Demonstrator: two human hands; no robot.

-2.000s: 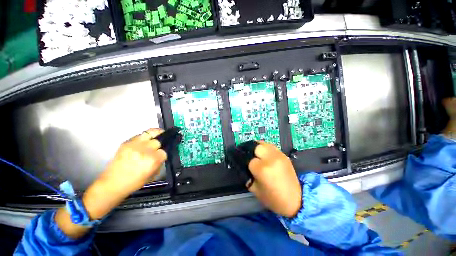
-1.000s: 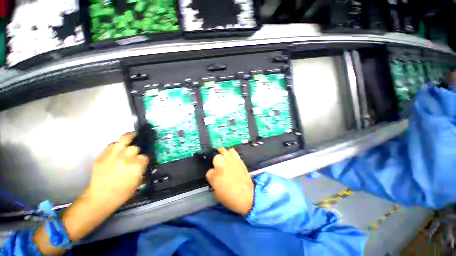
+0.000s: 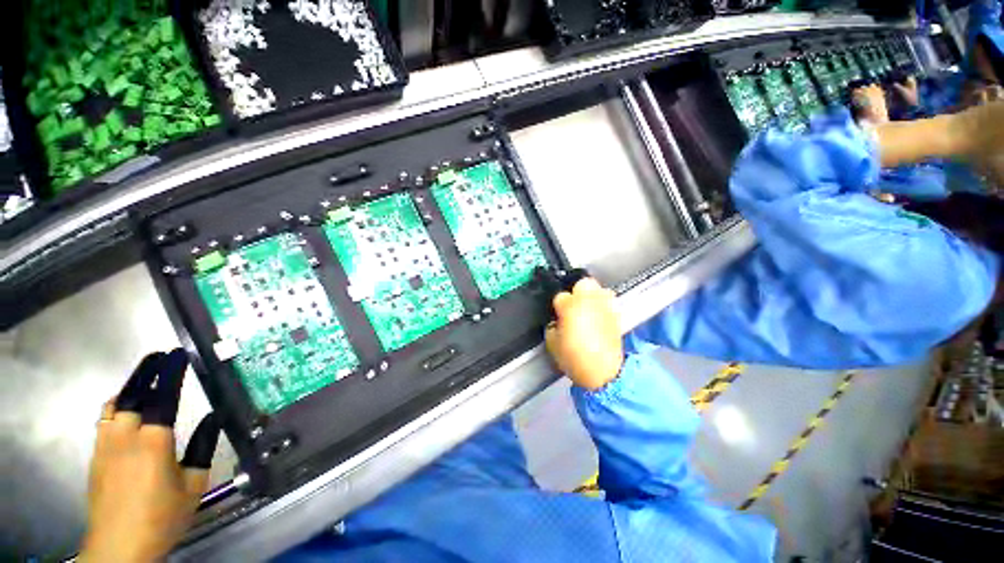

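A black pallet (image 3: 407, 385) lies on the line with three green circuit boards: left (image 3: 288, 330), middle (image 3: 396, 269) and right (image 3: 490, 225). Each board has a green terminal block at its top left; the left board's block (image 3: 209, 262) shows clearest. A white connector (image 3: 226, 350) sits at the left board's left edge. My left hand (image 3: 143, 462), with black finger cots, is at the pallet's left end, fingers apart and empty. My right hand (image 3: 586, 330) has its black-covered fingertips at the pallet's right front corner; whether they grip it is unclear.
Bins of green blocks (image 3: 110, 94) and small white connectors (image 3: 237, 66) stand beyond the rail (image 3: 462, 83). Another person's blue sleeve (image 3: 826, 253) reaches over the line at right. Further boards (image 3: 749, 105) lie beyond a metal bar (image 3: 666, 159).
The view has swung right, so the pallet appears tilted. My right hand has moved from near the middle board to the pallet's right corner. My left hand's fingers have spread, away from the left board.
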